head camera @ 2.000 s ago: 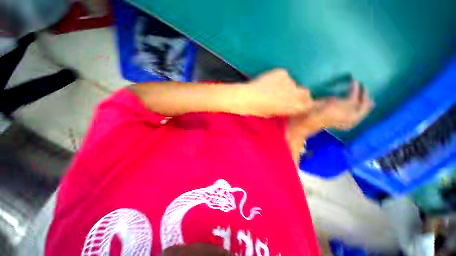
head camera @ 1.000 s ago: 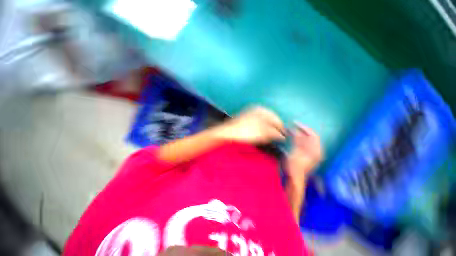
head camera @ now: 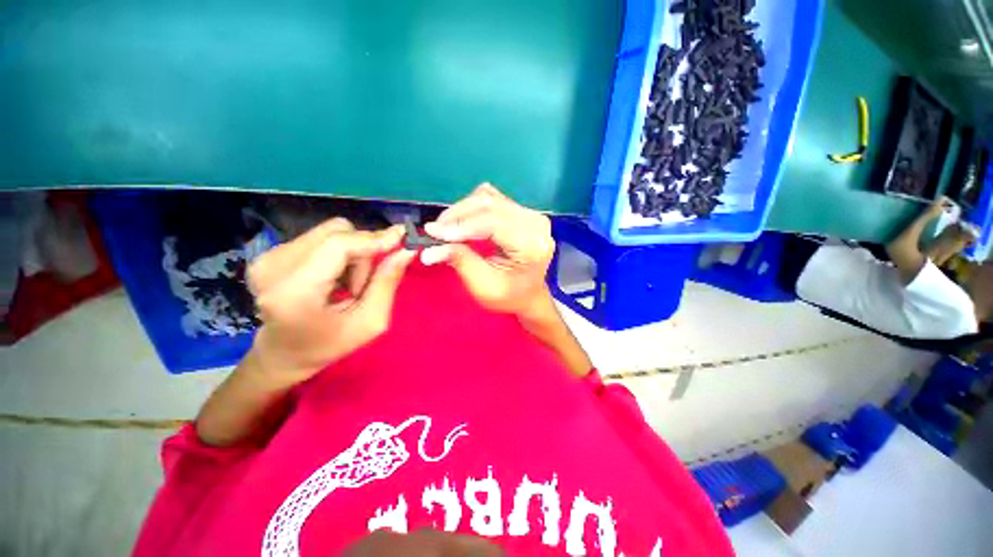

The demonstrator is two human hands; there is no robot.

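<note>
A small black moulded part is held between the fingertips of both hands, just off the front edge of the green bench. My left hand grips its left end with thumb and forefinger. My right hand grips its right end with thumb and fingertips. The part is partly hidden by the fingers. A blue parts tray with a pale lining stands on the bench at the right and holds many loose dark parts.
A blue lower bin with black and whitish pieces is below the bench at left. A blue stool is under the tray. A yellow-handled tool and a black tray lie far right. A person in white is at right.
The view has turned right and is sharper. The blue tray and far-right bench now show clearly; the white sheet is out of view. Both hands now meet fingertip to fingertip around the part.
</note>
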